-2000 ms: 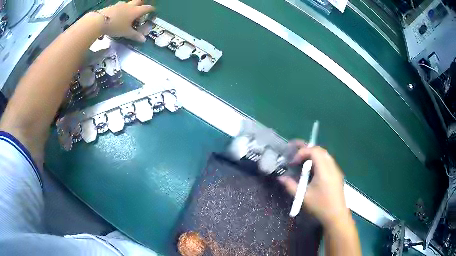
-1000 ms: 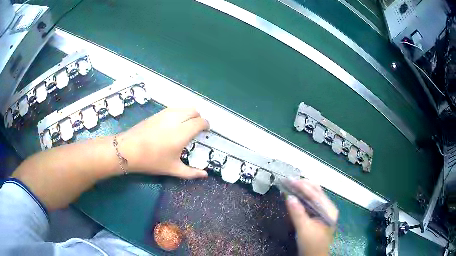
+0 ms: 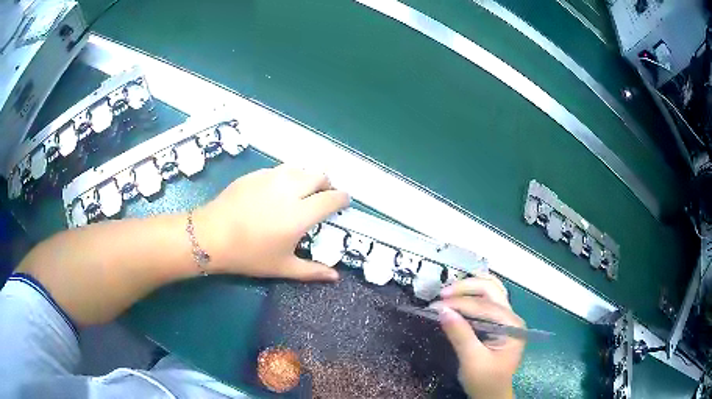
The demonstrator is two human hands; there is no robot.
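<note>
A silver carrier strip [image 3: 390, 241] with a row of dark coil parts and pale tabs lies along the near rail, above the black tray [image 3: 343, 323]. My left hand [image 3: 261, 222] holds the strip's left end between thumb and fingers. My right hand [image 3: 484, 331] holds dark, slim tweezers [image 3: 500, 330] like a pen. Their tip points left, just below the strip's right part, over the tray; my fingers cover part of the strip's right end. Copper scraps and a copper ball [image 3: 279, 368] lie in the tray.
Two carrier strips [image 3: 156, 165] [image 3: 82, 125] lie at left beside a white box [image 3: 35, 70]. Another strip [image 3: 572, 227] lies on the green belt at right. A metal bracket [image 3: 624, 351] stands at lower right. Silver rails divide the belts.
My left hand came from the far left onto the strip. The tweezers are now held low and point left. A strip on the belt has moved to the right.
</note>
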